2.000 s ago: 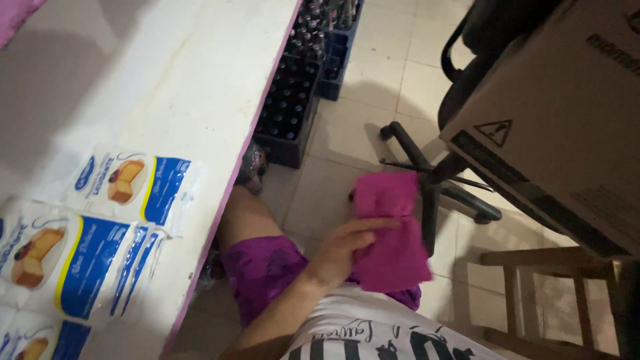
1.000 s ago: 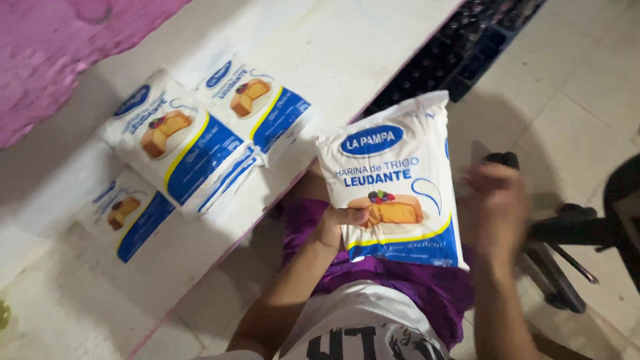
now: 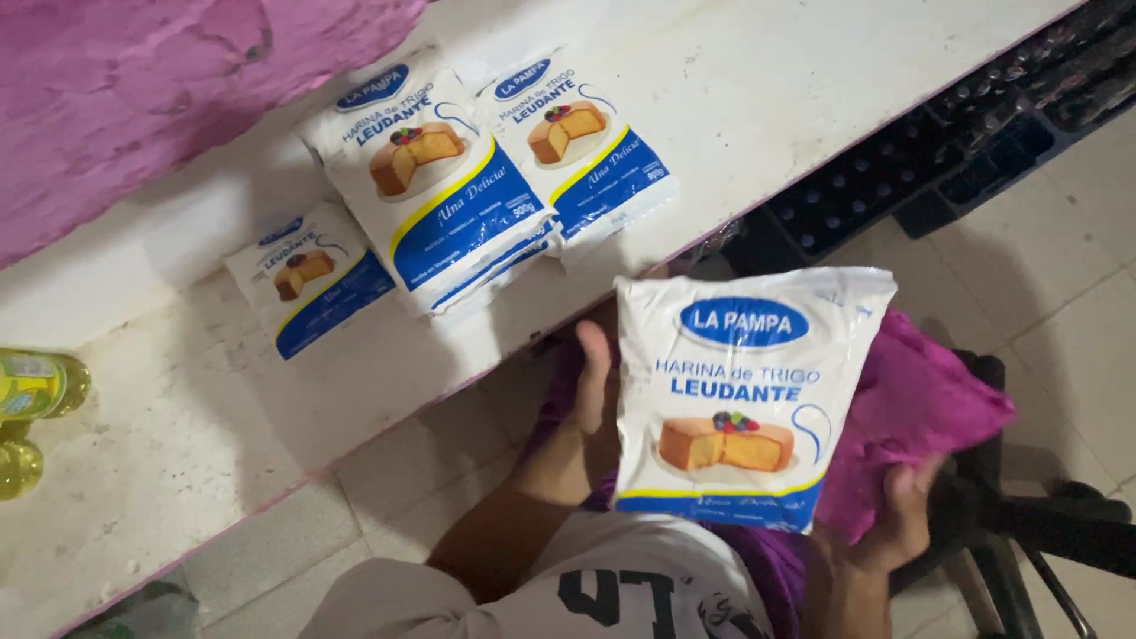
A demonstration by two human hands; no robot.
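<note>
A white and blue plastic bag of La Pampa wheat flour [image 3: 728, 399] is held upright above my lap. My left hand [image 3: 595, 390] is at its left side, thumb raised, the other fingers hidden behind the bag. My right hand [image 3: 892, 515] grips a magenta cloth [image 3: 923, 390] at the bag's right side; part of the cloth is hidden behind the bag. On the white ledge, a stack of flour bags [image 3: 444, 186] lies between a single bag [image 3: 311, 275] on the left and more flour [image 3: 577, 142] on the right.
Bottles of yellow liquid [image 3: 40, 386] lie at the ledge's left end. A pink rough wall [image 3: 177, 106] rises behind the white ledge [image 3: 754, 98]. Dark crates with bottles [image 3: 825, 191] stand below its front edge. A black chair base [image 3: 1047, 532] is on the tiled floor at the right.
The magenta cloth, out of sight one second ago, shows again in my right hand, beside the flour bag. My left hand has shifted from the bag's front to its left side.
</note>
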